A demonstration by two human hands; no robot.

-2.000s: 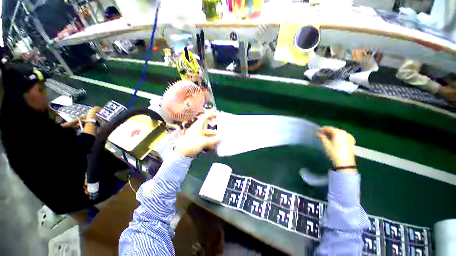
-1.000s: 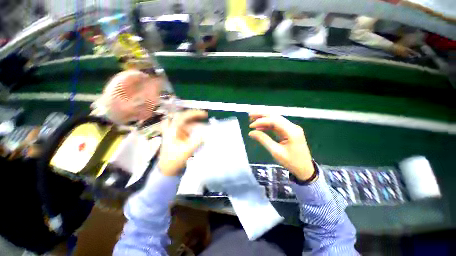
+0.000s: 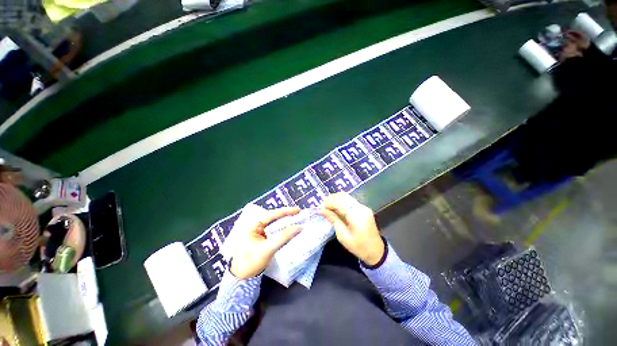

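A pale sticker sheet (image 3: 298, 253) hangs folded near my lap, in front of the strip. My left hand (image 3: 256, 236) holds its upper left part. My right hand (image 3: 354, 226) has its fingertips on the sheet's upper right edge; whether a small sticker is between them is too small to tell. The label strip (image 3: 338, 165), with two rows of dark printed squares, runs diagonally on the green bench beyond my hands, which hide part of it. A white rolled strip end (image 3: 174, 278) is at the left and another rolled strip end (image 3: 440, 103) is at the upper right.
A smartphone (image 3: 107, 230), pink fan (image 3: 17, 226) and gold box (image 3: 20, 321) are at left. Stacked trays (image 3: 524, 277) in plastic are on the floor at right. Another person's dark sleeve (image 3: 575, 108) and white rolls (image 3: 538, 56) are at upper right.
The view has turned down and to the right. The sheet, stretched out and then hanging, is now folded near my lap. My right hand, apart from it a second ago, is now at its edge.
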